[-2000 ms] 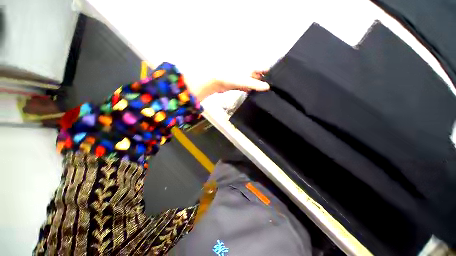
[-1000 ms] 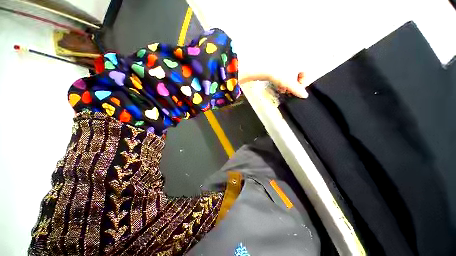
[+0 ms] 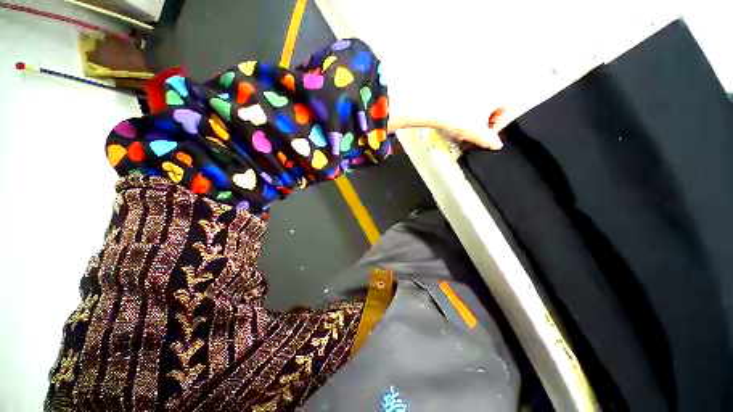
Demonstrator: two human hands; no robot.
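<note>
A large black panel (image 3: pixel 643 177) lies on the white-topped table (image 3: pixel 514 48) at the right, with long ridges or folds running along its near side. My left hand (image 3: pixel 458 131) reaches over the table's near edge to the panel's left end. Its fingertips are at the panel's edge, where a fold begins, and appear to pinch it. The hand is small and pale, and part of the fingers is hard to make out. My right hand is not in view.
The table's near edge (image 3: pixel 514 282) has yellowish stains. My grey apron (image 3: pixel 434 346) is close below it. A grey floor (image 3: pixel 297 257) with yellow lines shows beyond my left sleeve. A pencil-like stick (image 3: pixel 72 79) lies on a white surface at the upper left.
The view has shifted, so the panel and my left hand appear farther right than two seconds ago. My left hand stays at the panel's left end. Little differs from one second ago.
</note>
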